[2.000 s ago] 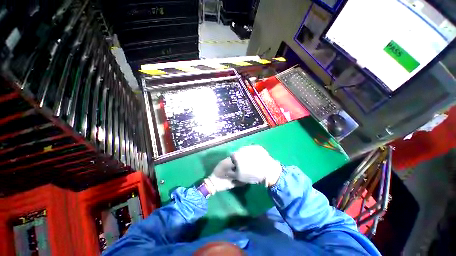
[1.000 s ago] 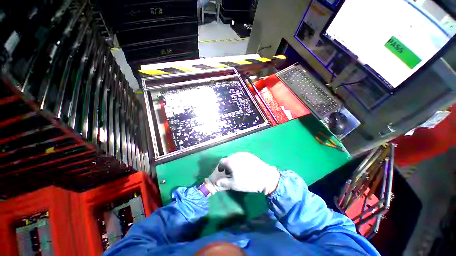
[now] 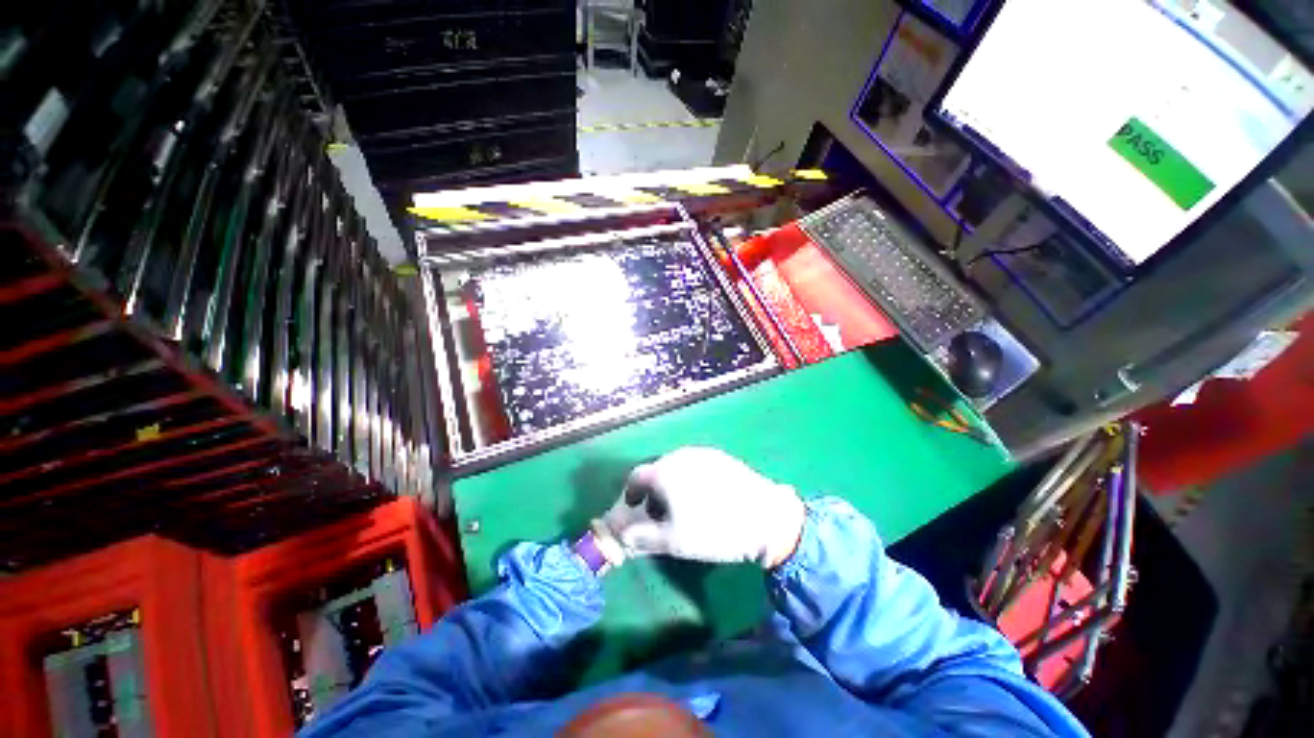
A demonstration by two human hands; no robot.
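My right hand (image 3: 716, 505), in a white glove, lies over my left hand (image 3: 617, 536) above the green mat (image 3: 865, 418). Its fingers touch the left glove near the purple band at the wrist. My left hand is mostly hidden behind the right, so its fingers cannot be made out. No object shows in either hand. Beyond the mat a dark circuit board (image 3: 663, 317) lies in a metal-edged frame (image 3: 605, 420), with strong glare on its middle.
Slotted racks (image 3: 216, 245) and red totes (image 3: 159, 559) stand at left. A red tray (image 3: 850, 296), keyboard (image 3: 894, 271), mouse (image 3: 974, 363) and PASS monitor (image 3: 1095, 101) are at right. Orange-handled tools (image 3: 947, 418) lie at the mat's edge; metal frames (image 3: 1059, 534) stand in a black bin.
My right hand has shifted slightly left and down over my left hand, towards its wrist. The left hand is now more hidden. The board and frame have not moved.
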